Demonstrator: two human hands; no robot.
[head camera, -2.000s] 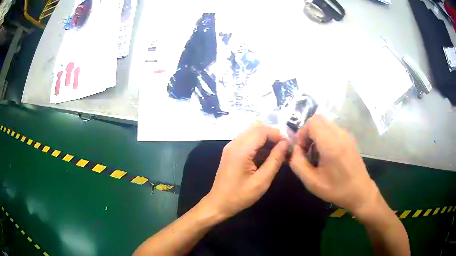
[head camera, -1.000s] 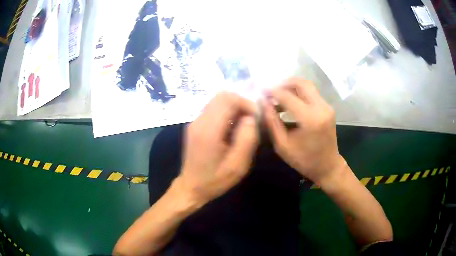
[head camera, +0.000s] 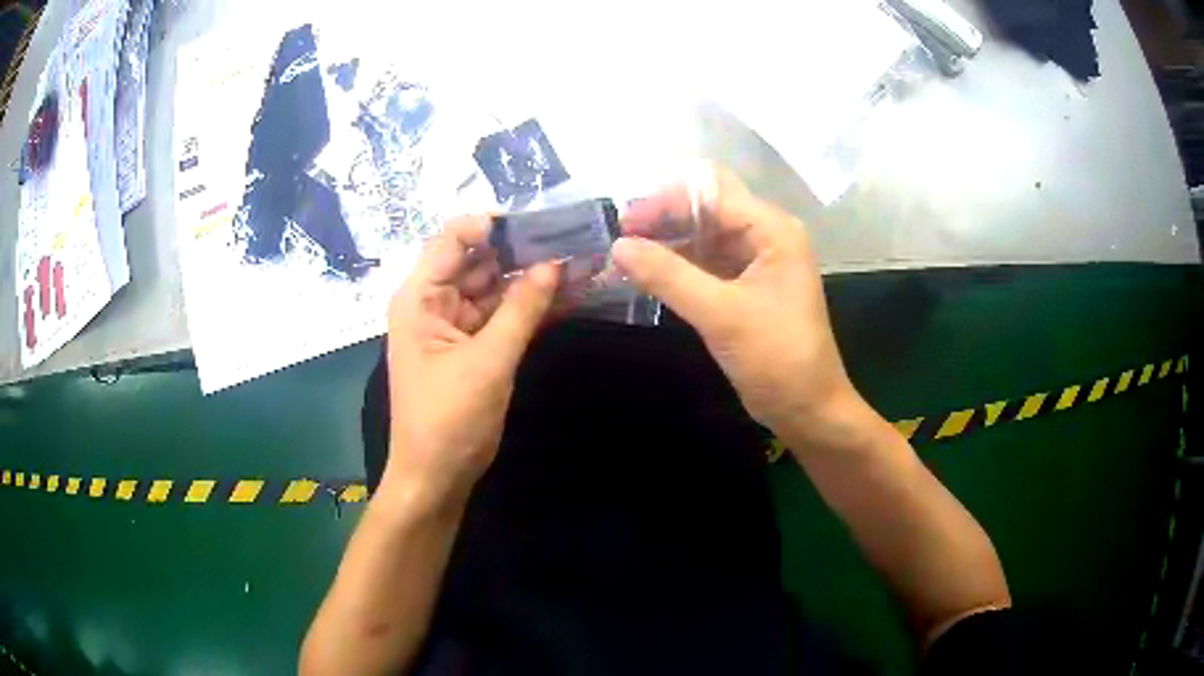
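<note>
A small clear zip bag with a dark rectangular label in it is held between both hands, above the table's front edge. My left hand grips its left end, thumb on the front. My right hand pinches the right end of the bag. Behind them a dark navy fabric swatch lies in a crinkly clear polybag on a white order sheet. A small dark square piece lies on the sheet just behind my left hand. Glare washes out part of the sheet.
Sheets with red garment drawings lie at the table's left. A clear bag and a pale folded strip lie at the back right, with dark fabric beyond. The table's front edge runs beside my hands; the green floor is below.
The view has shifted right. The small bag, blurred between my fingertips before, is now spread flat between both hands with its dark label showing.
</note>
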